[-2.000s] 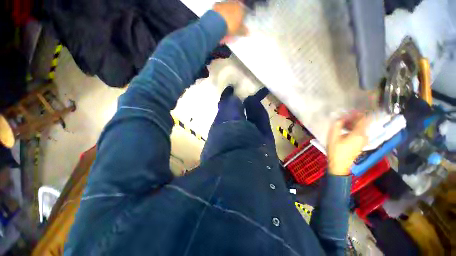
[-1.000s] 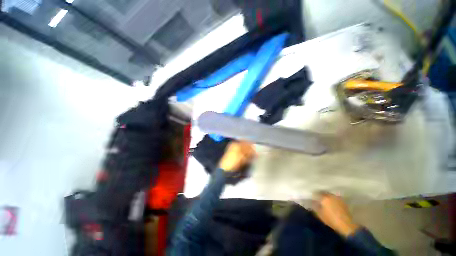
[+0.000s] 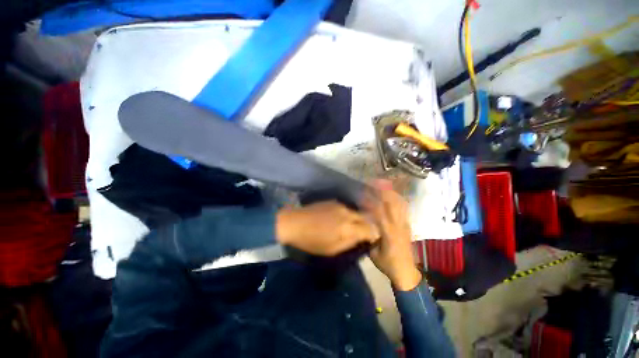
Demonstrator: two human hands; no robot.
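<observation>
The long grey sleeve board [image 3: 210, 143] lies slantwise above the white table. Both my bare hands are together at its near right end. A black garment piece [image 3: 324, 194] is at that end, partly hidden by my hands and blurred. My left hand [image 3: 319, 228] is closed on its edge. My right hand [image 3: 392, 234] touches my left fingers, its fingers at the board's end; its hold is blurred. The steam iron [image 3: 413, 148], with a yellow-orange handle, sits on its metal rest beyond my right hand.
A blue support bar [image 3: 259, 59] runs away under the board. Black pieces lie beyond the board [image 3: 315, 119] and on its near left side [image 3: 165, 185]. Dark-handled scissors [image 3: 459, 208] are at the table's right edge. Red crates [image 3: 495, 210] stand right of the white table [image 3: 108, 231].
The view has swung from the left side to face the table squarely. My hands, apart before, have come together at the board's right end with a black piece.
</observation>
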